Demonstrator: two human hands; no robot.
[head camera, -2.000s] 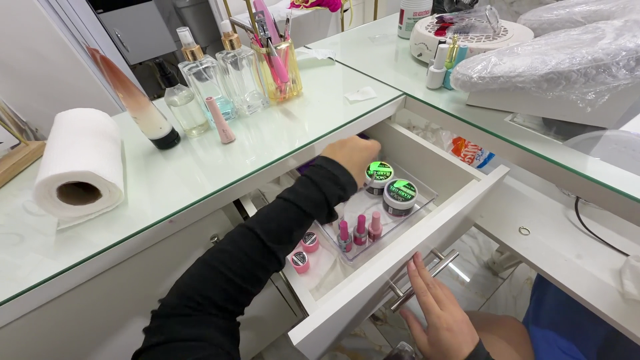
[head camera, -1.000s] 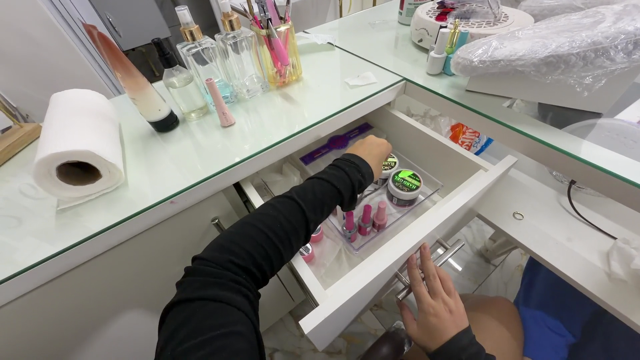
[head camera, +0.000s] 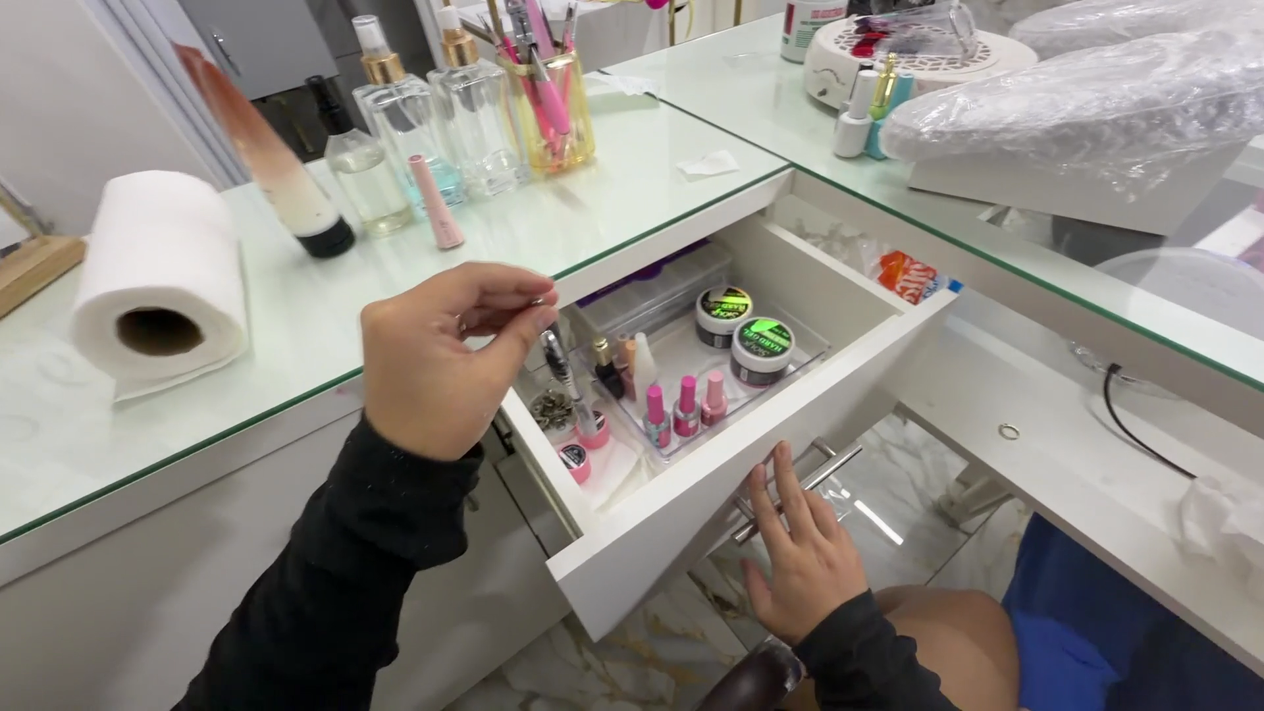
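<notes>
My left hand (head camera: 454, 360) is raised above the left edge of a pulled-out white drawer (head camera: 731, 464), thumb and fingertips pinched together. A tiny shiny spot shows at the fingertips; whether it is a held item is unclear. Just below them a slim silvery tool (head camera: 559, 367) slants down into the drawer. My right hand (head camera: 805, 543) rests its spread fingers against the drawer front, beside the metal bar handle (head camera: 800, 492). Inside are two hard gel jars (head camera: 762, 348), several nail polish bottles (head camera: 685, 407), a clear tray (head camera: 780, 380), pink-rimmed pots (head camera: 573, 460) and a clear lidded box (head camera: 657, 291).
On the glass-topped desk (head camera: 632, 212) stand a paper towel roll (head camera: 163, 276), a tube (head camera: 267, 158), spray bottles (head camera: 400, 128) and a yellow tool holder (head camera: 553, 109). Further right are a white round device (head camera: 913, 59) and a plastic-wrapped item (head camera: 1076, 99). A ring (head camera: 1008, 432) lies on the lower shelf.
My left hand has come up out of the drawer and moved left, uncovering the jars and more bottles. My right hand has stayed at the drawer front.
</notes>
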